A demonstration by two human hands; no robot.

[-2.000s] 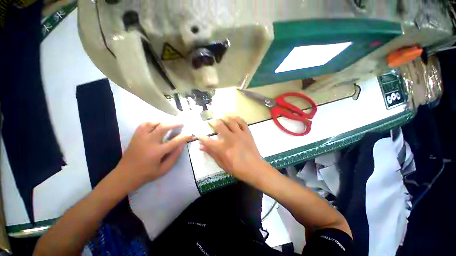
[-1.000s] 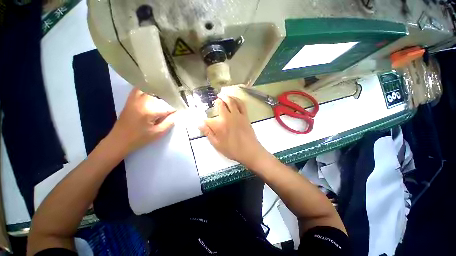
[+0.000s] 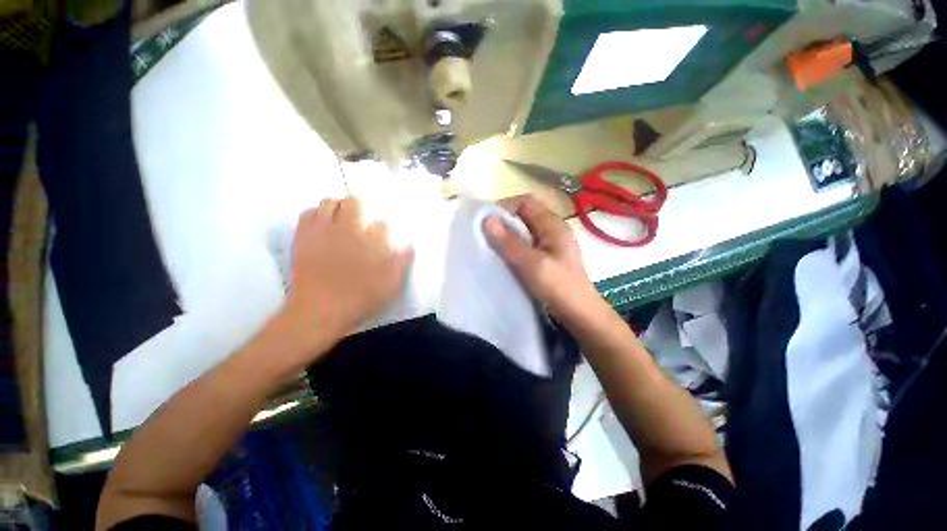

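Observation:
A white fabric piece (image 3: pixel 486 285) hangs from my right hand (image 3: pixel 540 249), pinched between thumb and fingers, its lower end over the table's front edge. My left hand (image 3: pixel 348 259) lies with its fingers spread on white material in front of the needle; glare hides where cloth ends and table begins. The presser foot and needle area (image 3: pixel 438 158) is under the bright lamp, just beyond both hands. The scissors (image 3: pixel 621 202) with red handles lie on the machine bed right of my right hand.
The machine head (image 3: pixel 343 62) with its green panel (image 3: pixel 727 47) stands over the table's back. A dark cut panel (image 3: pixel 104 218) lies at far left. White and dark cut pieces (image 3: pixel 831 373) hang at the right, beyond the green front edge (image 3: pixel 716 259).
My right hand has moved right and lifted a white piece away from the needle. My left hand has turned and moved right. The dark strip beside the left hand no longer shows there.

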